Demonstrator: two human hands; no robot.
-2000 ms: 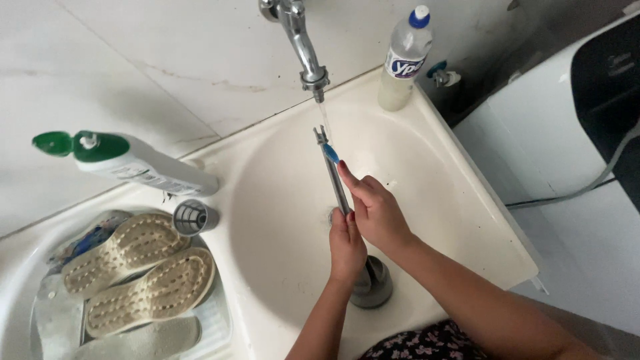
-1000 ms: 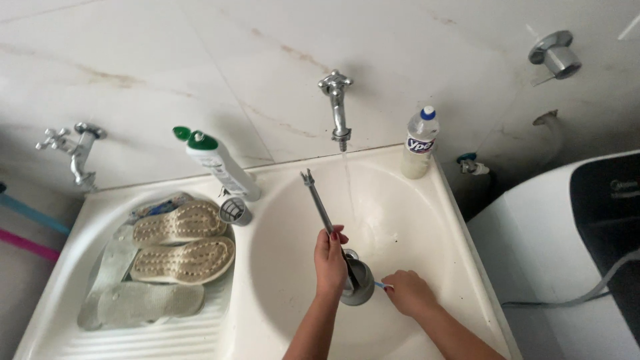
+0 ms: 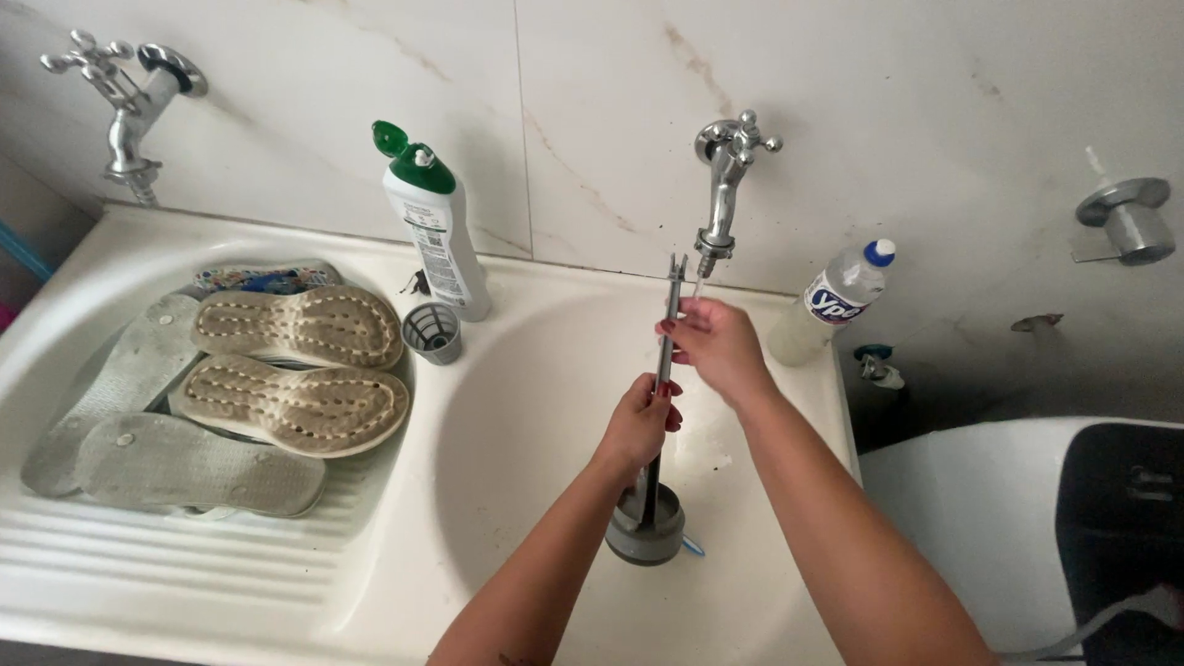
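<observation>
My left hand point(image 3: 643, 421) is closed around the middle of a long grey plastic shaft point(image 3: 668, 333) with a forked top end, held upright over the basin. A round grey cup-like part point(image 3: 645, 535) is at the shaft's lower end. Higher up, my right hand point(image 3: 720, 347) touches the shaft with its fingers, just below the metal tap point(image 3: 722, 199), from which a thin stream of water runs. A light blue stick-like thing point(image 3: 693, 547), probably a brush handle, lies in the basin beside the cup-like part; the rest of it is hidden.
Flip-flops and sandals point(image 3: 301, 407) lie in the ribbed left basin point(image 3: 185, 583). A small grey strainer cup point(image 3: 432, 333) and a white bottle with an open green cap point(image 3: 435, 231) stand on the ledge between the basins. A clear detergent bottle point(image 3: 831, 301) stands at the back right corner.
My right hand has let go of the blue thing low in the basin and moved up to the shaft near the tap. My left hand stays on the shaft.
</observation>
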